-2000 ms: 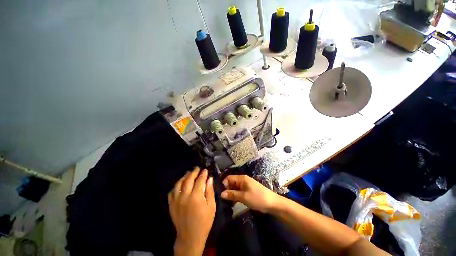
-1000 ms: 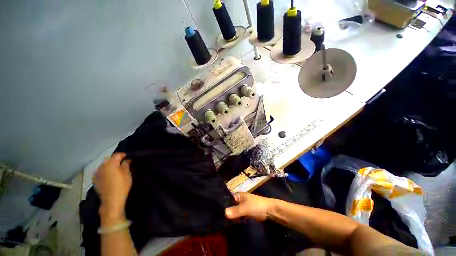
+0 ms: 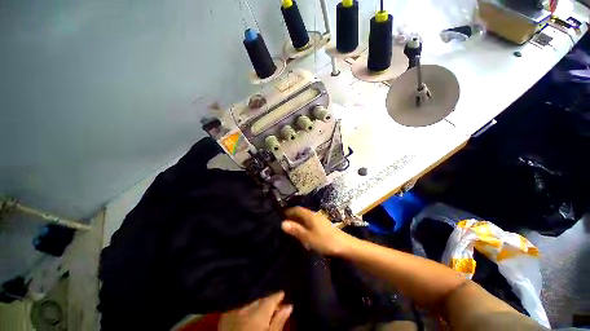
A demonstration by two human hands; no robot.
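Observation:
The black garment piece (image 3: pixel 194 239) is heaped left of and below the overlock machine (image 3: pixel 278 123), and its edge reaches the needle area. My right hand (image 3: pixel 314 231) is on the cloth just below the needle area, thumb and fingers closed on its edge. My left hand (image 3: pixel 259 315) is at the bottom of the picture, partly cut off, its fingers on the near edge of the cloth. Whether they pinch it is not clear.
Black thread cones (image 3: pixel 380 42) stand behind the machine, with an empty cone disc (image 3: pixel 404 106) to their right. Lint (image 3: pixel 333 203) hangs at the machine's right edge. A white-orange plastic bag (image 3: pixel 527 262), a blue cloth (image 3: pixel 390 213) and black bags (image 3: pixel 517 161) lie at the right.
My left hand has moved from the cloth's left side down to the bottom edge. My right hand has moved up to the needle area. The cloth, spread between both hands a second ago, lies bunched.

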